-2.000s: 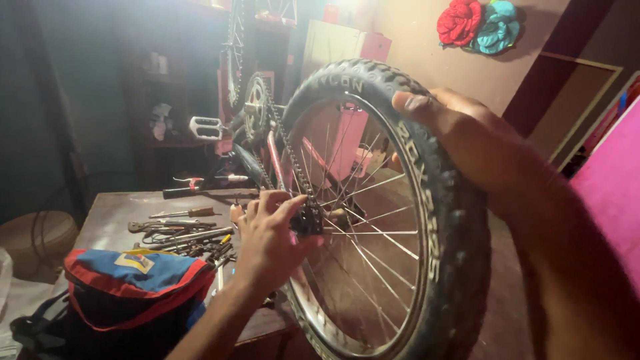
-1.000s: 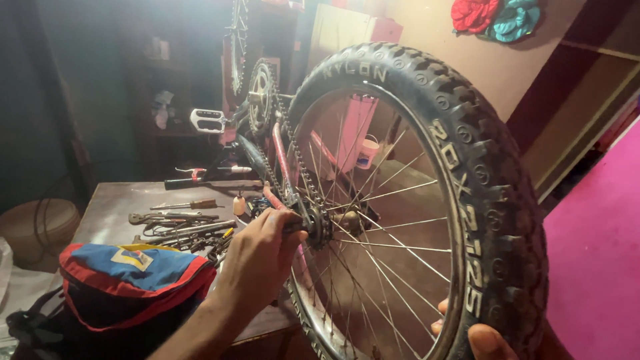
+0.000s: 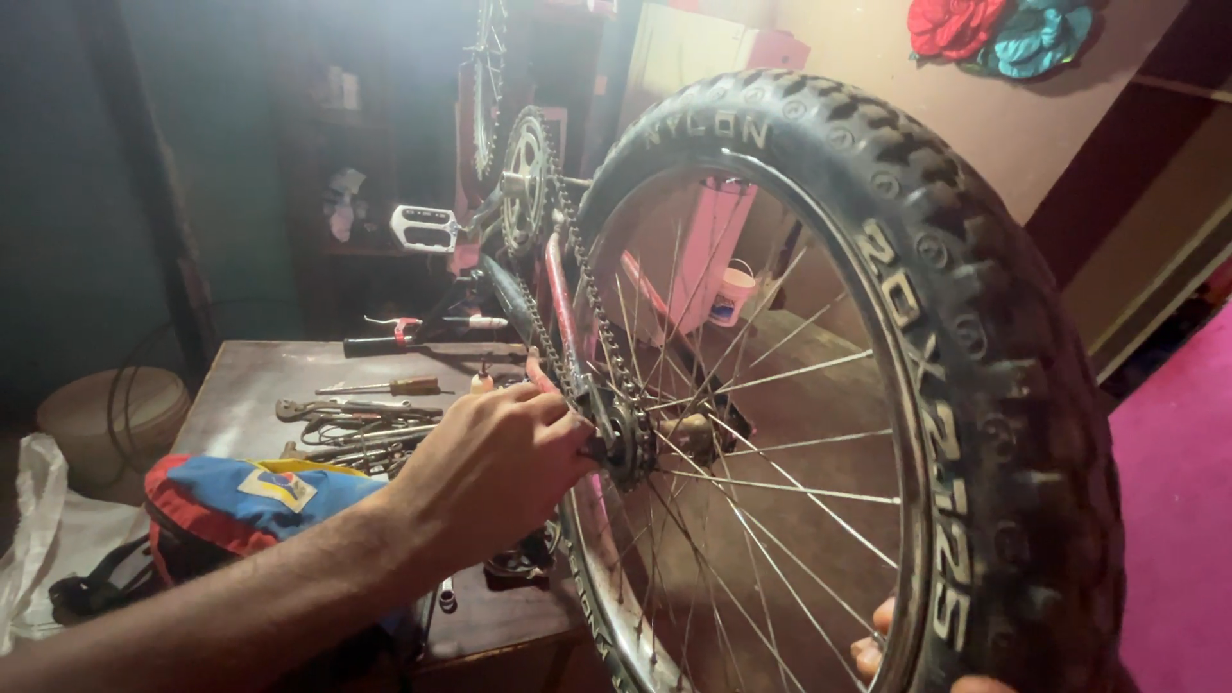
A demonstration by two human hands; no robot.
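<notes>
A bicycle wheel with a knobby tyre (image 3: 1001,327) fills the right half of the view, its spokes running to a hub (image 3: 688,436). My left hand (image 3: 500,462) reaches from the lower left, its fingers closed at the axle end, beside the rear sprocket (image 3: 630,448); what they pinch is hidden. Of my right hand (image 3: 881,645) only fingertips show, curled around the rim and tyre at the bottom right. The chain (image 3: 587,289) runs from the sprocket up to the chainring (image 3: 526,178). A white pedal (image 3: 424,229) stands left of the chainring.
On the table (image 3: 260,361) lie a screwdriver (image 3: 414,387), several wrenches (image 3: 356,414) and a brake lever with its grip (image 3: 375,345). A blue and red bag (image 3: 221,496) sits at the table's left. A small white bucket (image 3: 733,292) stands beyond the wheel; a larger bucket (image 3: 106,404) is at the far left.
My right hand has moved from the top of the tyre down to its lower part. The fingers of my left hand, spread at the sprocket earlier, are now closed at the axle end.
</notes>
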